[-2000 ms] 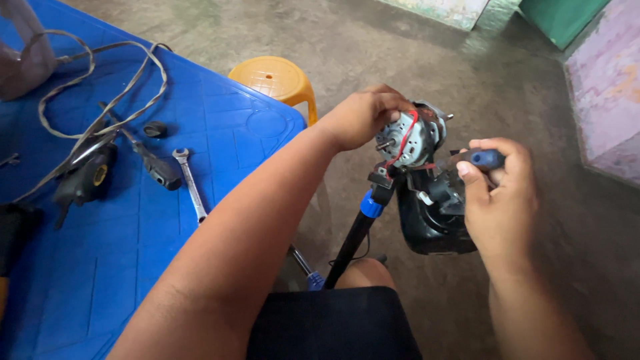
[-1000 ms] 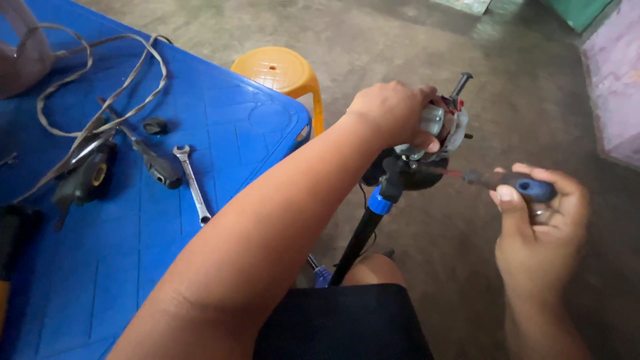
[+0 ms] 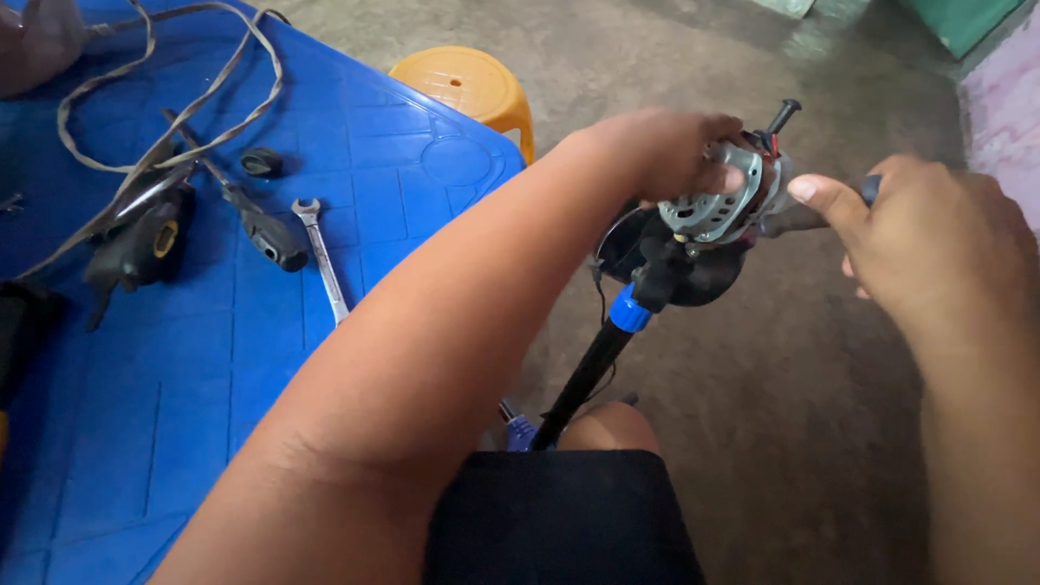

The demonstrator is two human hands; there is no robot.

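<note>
My left hand (image 3: 691, 158) grips the top of a metal electric fan motor (image 3: 719, 203), thumb on its casing. The motor sits at the head of a black stand pole (image 3: 581, 382) with a blue collar (image 3: 629, 309). A dark knob rod (image 3: 784, 116) sticks up from the motor's far side. My right hand (image 3: 934, 227) is closed around a screwdriver with a blue handle (image 3: 872, 190), mostly hidden by the fingers; its blurred shaft points left at the motor's right side. Whether the tip touches is not clear.
On the blue plastic table (image 3: 195, 341) at left lie a combination wrench (image 3: 325, 260), a black-handled screwdriver (image 3: 264, 231), a black cap (image 3: 262, 162), a dark housing part (image 3: 142, 244) and a looped cord (image 3: 280, 73). An orange stool (image 3: 463, 81) stands behind the table corner.
The motor has turned since the oldest frame, and its knob rod now points up. My right hand with the screwdriver was away to the right one second ago and is now close beside the motor.
</note>
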